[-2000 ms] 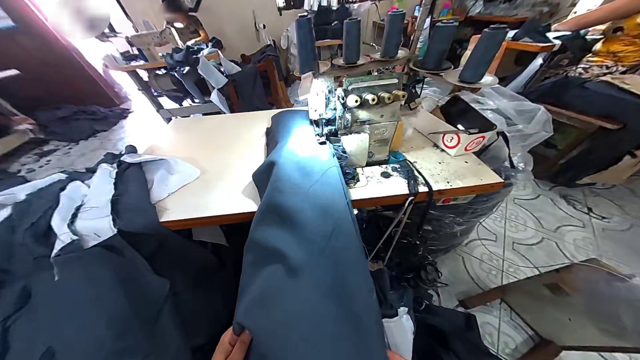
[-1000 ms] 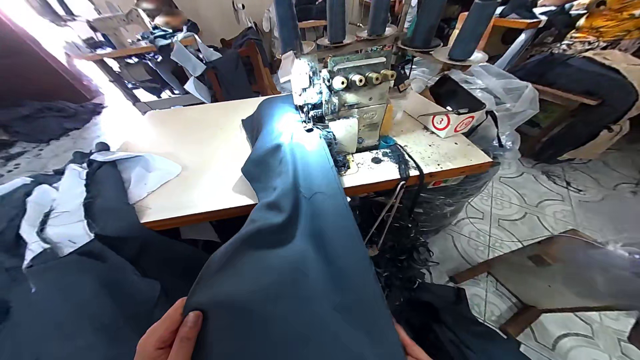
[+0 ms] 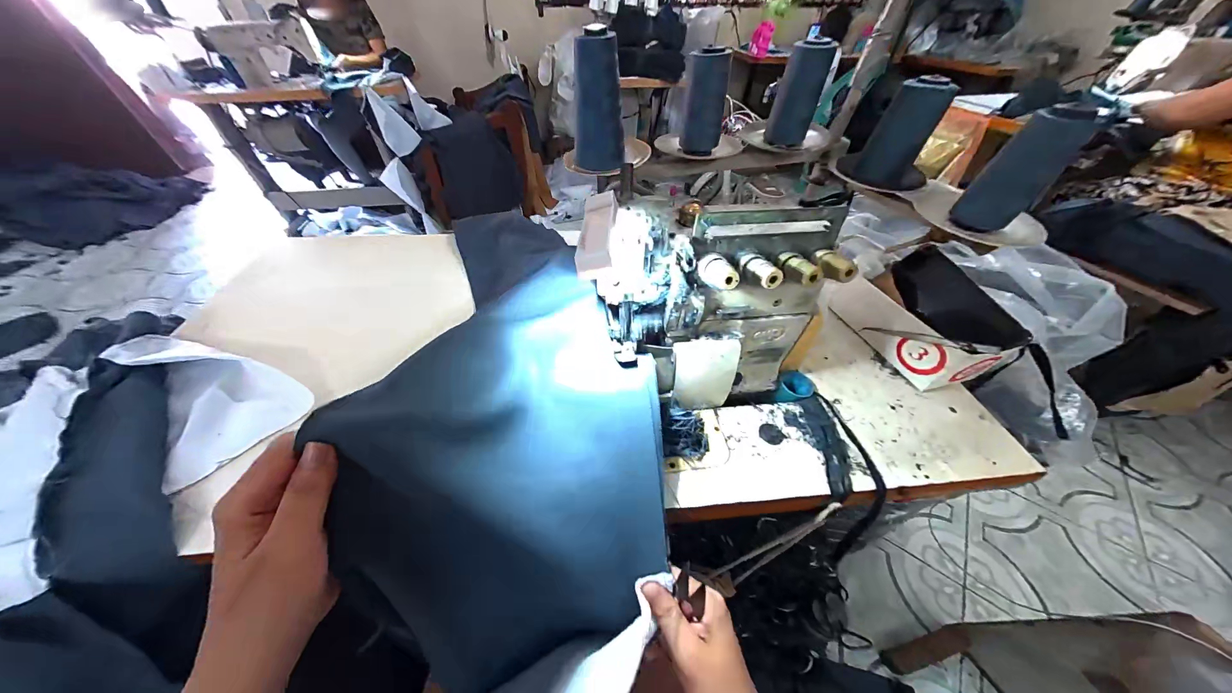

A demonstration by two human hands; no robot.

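A dark blue-grey fabric panel (image 3: 481,452) runs from the needle area of a lit overlock sewing machine (image 3: 751,289) toward me. My left hand (image 3: 274,549) pinches the panel's left edge between thumb and fingers. At the lower right, my right hand (image 3: 693,616) grips the fabric's near corner, where a white underside (image 3: 606,659) shows. A small dark metal tool (image 3: 688,592), perhaps thread snips, sits in the same hand. The panel's right edge lines up with the machine's presser foot area.
Dark thread cones (image 3: 599,101) stand behind the machine. A white box (image 3: 924,356) lies on the table (image 3: 327,298) at right. Dark and white garment pieces (image 3: 106,452) are heaped at left. Thread scraps hang below the table edge. A person (image 3: 351,34) works at another machine behind; another person's arm (image 3: 1189,111) shows at right.
Both hands have come up toward the table with the fabric. The panel now spreads wider to the left, and its near corner with the white underside has come into view in my right hand.
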